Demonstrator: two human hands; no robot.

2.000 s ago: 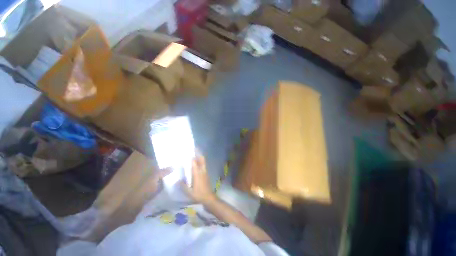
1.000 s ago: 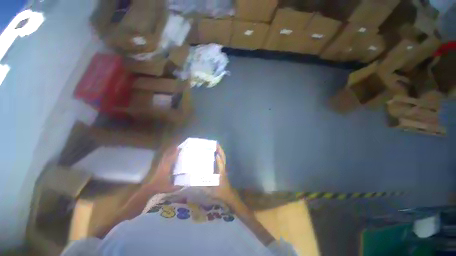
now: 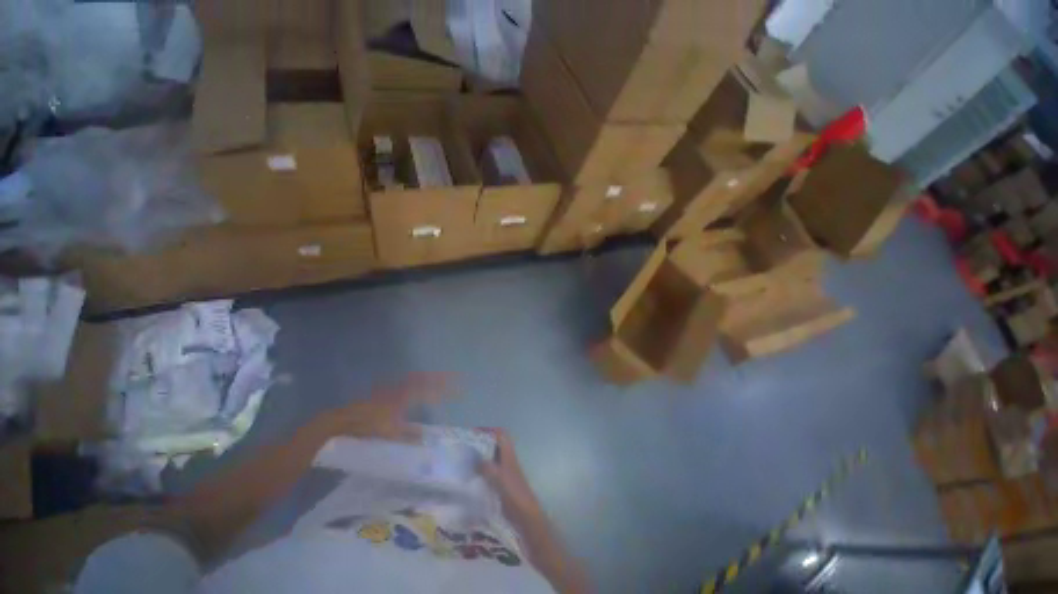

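Observation:
A small stack of white boxes or cards (image 3: 458, 443) is in front of my chest, blurred and low in the view. My right hand (image 3: 506, 466) grips its right edge. My left hand (image 3: 389, 408) is at its upper left with fingers stretched forward, motion-blurred. Whether the left hand touches the stack cannot be told. The print on the stack is not readable.
Brown cartons, two of them open with white boxes inside (image 3: 427, 215), line the far side of the grey floor (image 3: 487, 337). Open empty cartons (image 3: 667, 313) stand ahead right. Crumpled white bags (image 3: 191, 377) lie left. Yellow-black floor tape (image 3: 789, 522) runs lower right.
The view has swung right towards the carton row and open cartons. The left hand has moved from the stack's left side to its upper left. The white stack stays in front of the chest.

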